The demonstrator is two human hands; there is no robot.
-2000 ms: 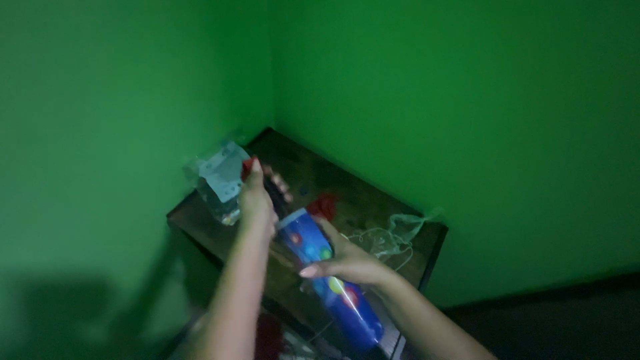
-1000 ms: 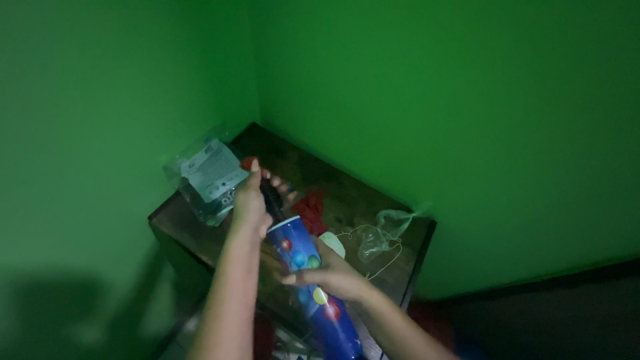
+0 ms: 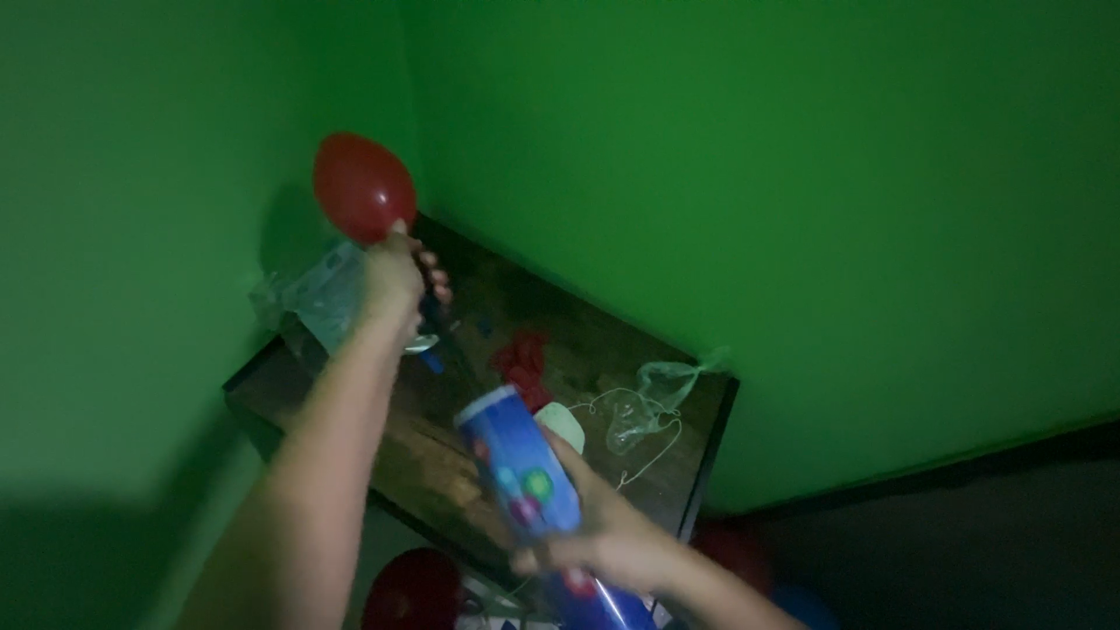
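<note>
My left hand [image 3: 407,276] grips the dark upper end of a hand balloon pump, with a partly inflated red balloon [image 3: 365,188] at its tip. A dark rod joins that end to the pump's blue barrel [image 3: 525,481], which bears coloured balloon pictures and has a pale rim. Around the barrel, lower right, my right hand [image 3: 604,534] is closed. Beyond the barrel's rim, a small pile of uninflated red balloons [image 3: 525,363] lies on the dark wooden table [image 3: 446,464]. A pale rounded object [image 3: 562,426] is beside the barrel, partly hidden.
Clear plastic packaging [image 3: 324,293] stands at the table's left corner by the green wall. A thin clear bag [image 3: 652,402] and a pale string [image 3: 669,446] lie at the right. Below the table are a dark red balloon [image 3: 411,591] and another red round shape [image 3: 735,551].
The balloon at the pump's tip has swelled from a small red shape. My left hand has moved away from the barrel, and the dark rod between them shows longer.
</note>
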